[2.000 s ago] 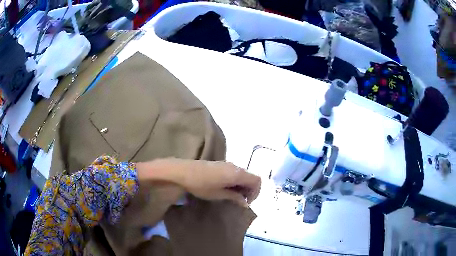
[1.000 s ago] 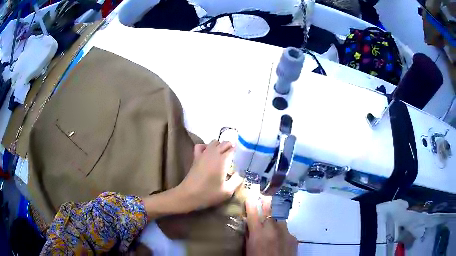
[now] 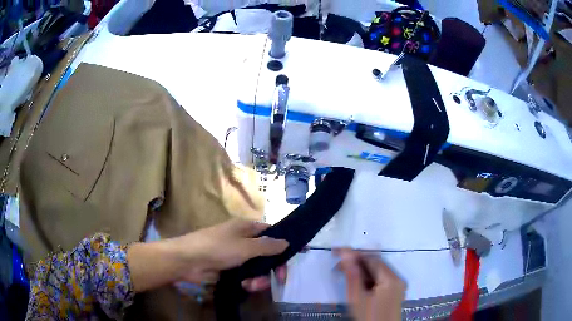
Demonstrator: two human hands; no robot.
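Note:
My left hand [image 3: 219, 251], in a floral sleeve, holds a long black strip [image 3: 313, 210] in front of the sewing machine head. The strip's upper end lies on the bed, right of the presser foot area; its lower part drops past my fingers. My right hand [image 3: 373, 285] is blurred at the bottom, right of the strip, half curled with a gap between thumb and fingers and nothing visible in it. The brown garment [image 3: 125, 131] lies on the left, its edge close to the lit needle area. The needle tip is too unclear to see.
Another black strip [image 3: 429, 106] is draped over the white machine arm [image 3: 351, 69]. A red cloth strip [image 3: 467, 285] hangs at the right table edge beside a small metal tool [image 3: 451, 235]. Behind are a white trough and a patterned dark cloth item [image 3: 404, 34].
The view has shifted right. Both hands have left the needle area; my left hand now holds a black strip. The band that hung down in front of the machine arm is gone from there.

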